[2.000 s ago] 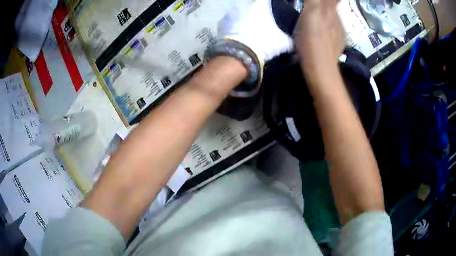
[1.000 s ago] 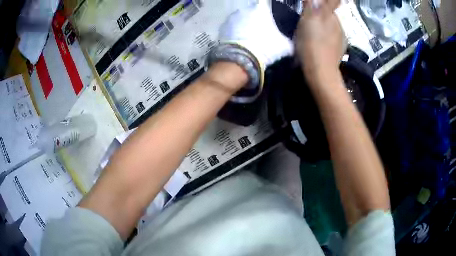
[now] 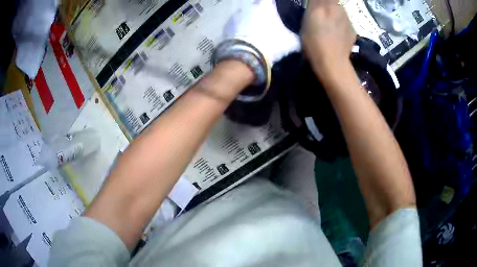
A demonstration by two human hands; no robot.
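A black fan unit (image 3: 314, 128) lies at the bench's right edge, its round ring with white segments towards me. A dark part of it also shows under my left wrist. My left hand (image 3: 261, 28), in a white glove with a silvery cuff band at the wrist, lies against the unit's upper black part. Glare washes out its fingers, so its grip cannot be told. My bare right hand (image 3: 328, 39) is above the ring with its fingers curled. Its fingertips are cut off by the top edge, and whatever they may hold is hidden.
Printed carton sheets (image 3: 157, 78) cover the bench under the fan. A translucent bottle (image 3: 78, 147) lies on the board at left, beside white printed cartons (image 3: 36, 208). Crumpled clear plastic (image 3: 389, 18) is at top right. A blue hose (image 3: 430, 57) and dark items are at far right.
My right hand has shifted slightly up and left, still over the fan. My gloved left hand stays against the unit. The whole view has shifted a little.
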